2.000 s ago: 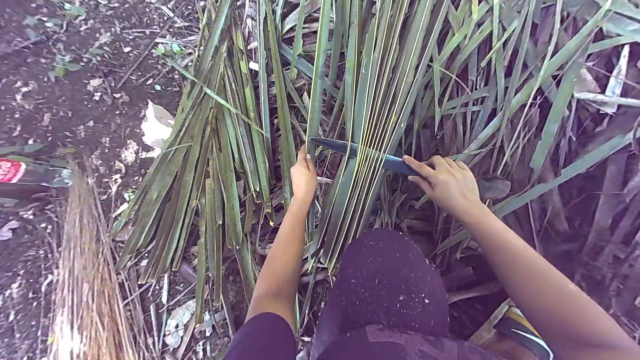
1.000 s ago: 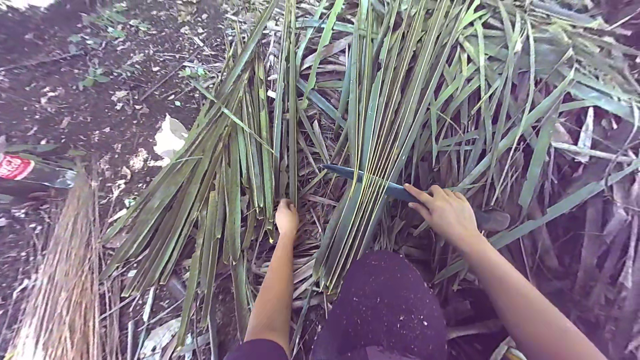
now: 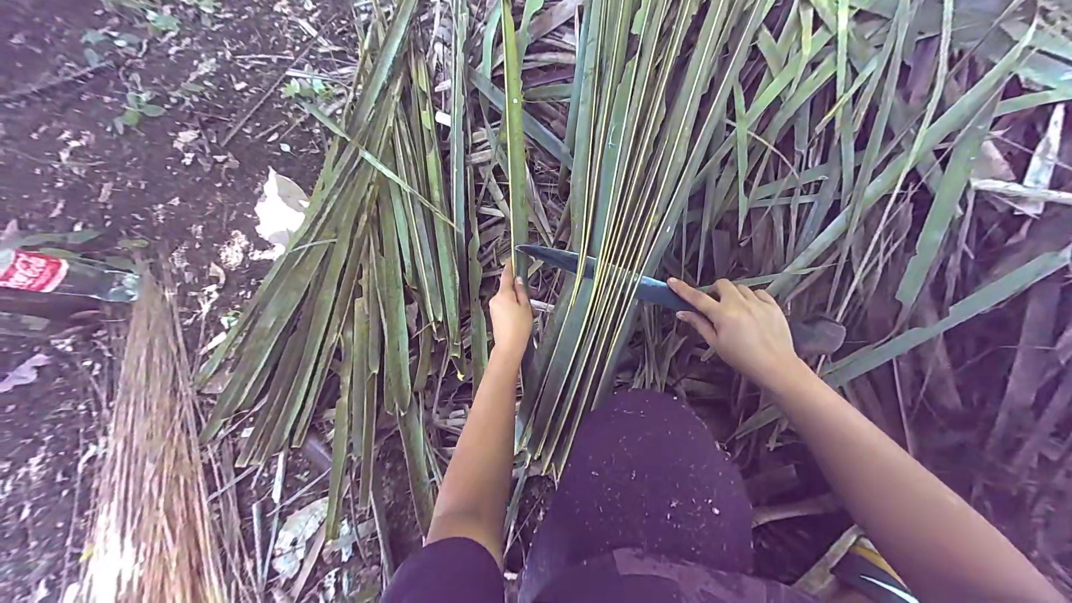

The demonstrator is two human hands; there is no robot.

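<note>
My right hand [image 3: 741,331] grips the near end of a long knife [image 3: 657,291], its blade lying across a fan of green palm leaflets [image 3: 620,218] with pale midribs. The knife's tip touches or nearly touches a single upright leaflet [image 3: 516,142], whose lower end is pinched in my left hand [image 3: 511,314]. The fan's lower ends rest beside my knee. Left of my left hand, a pile of palm leaflets [image 3: 335,276] lies on the ground. The handle is mostly covered by my fingers.
At the left lie a bundle of thin dry midribs [image 3: 155,452] and a Coca-Cola bottle [image 3: 67,276]. Loose leaf strips [image 3: 946,234] litter the ground at the right. My knee [image 3: 657,486] is close below the knife.
A second ago my left hand was lower, by the left pile; now it has moved up and right to the knife tip, holding a leaflet. My right hand keeps the knife across the fan.
</note>
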